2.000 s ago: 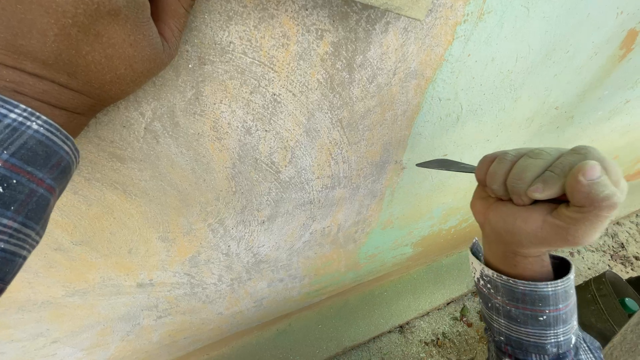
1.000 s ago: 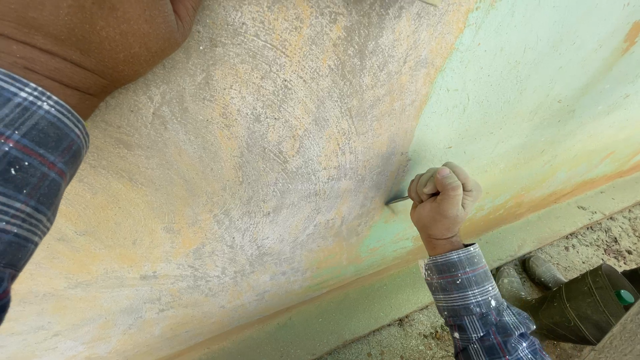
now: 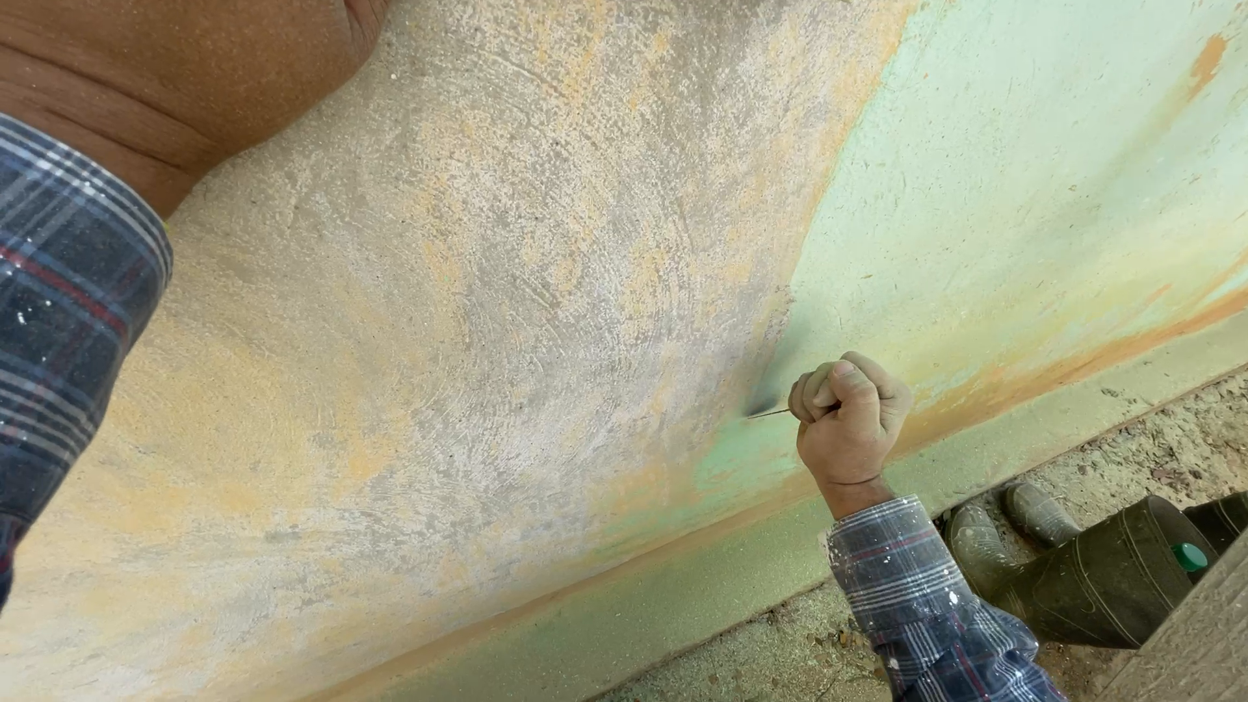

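Observation:
My right hand (image 3: pixel 850 414) is closed in a fist around a thin metal blade (image 3: pixel 768 414), whose handle the fingers hide. The blade's tip meets the painted wall (image 3: pixel 936 214) at the border between the light green paint and the scraped, mottled grey and yellow patch (image 3: pixel 526 292). At the upper left, my left hand (image 3: pixel 214 68) lies close to the scraped patch. Its fingers are outside the view, so what they hold or touch does not show. Both arms wear plaid sleeves with white specks.
A green ledge (image 3: pixel 624 614) runs along the wall's foot. Below it lies rough, sandy ground (image 3: pixel 1180 439). Rubber boots (image 3: pixel 1092 575) stand at the lower right, beside a green cap (image 3: pixel 1189 557) and a grey board-like edge (image 3: pixel 1194 634) in the corner.
My right hand with the blade has moved left and down, from over the green paint to the border of the scraped patch. The pale flat piece seen earlier at the top edge is out of view.

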